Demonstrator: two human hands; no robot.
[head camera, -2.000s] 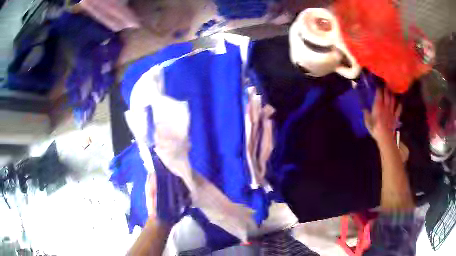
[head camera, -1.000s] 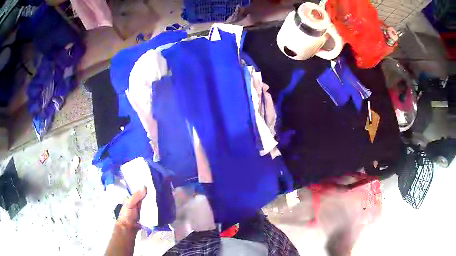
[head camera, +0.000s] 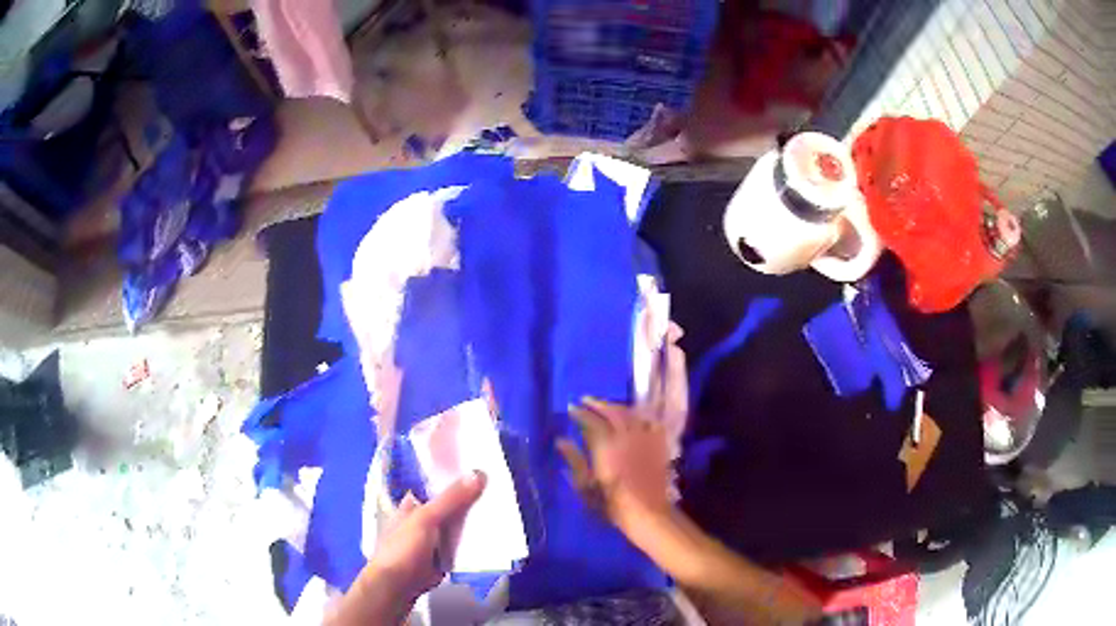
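Royal blue cut panels (head camera: 587, 281) lie stacked on the black-covered table, with white and pale pinkish pieces (head camera: 398, 263) layered among them at the left and right edges. My left hand (head camera: 416, 538) holds a small stack of white cut pieces (head camera: 483, 501), thumb on top, over the lower left of the pile. My right hand (head camera: 618, 459) rests on or just over the blue panels with its fingers spread, and no thing shows in it. Small blue cut pieces (head camera: 857, 342) lie on the black cloth at the right.
A white jug-like container (head camera: 783, 220) and a red plastic bag (head camera: 924, 208) stand at the table's back right. A tan card (head camera: 919, 452) lies near the right edge. A blue crate (head camera: 618, 61) is behind; a red stool (head camera: 869, 587) is at front right.
My left hand has moved right and up with the white pieces, now over the pile. My right hand has come from the blurred lower right onto the blue panels.
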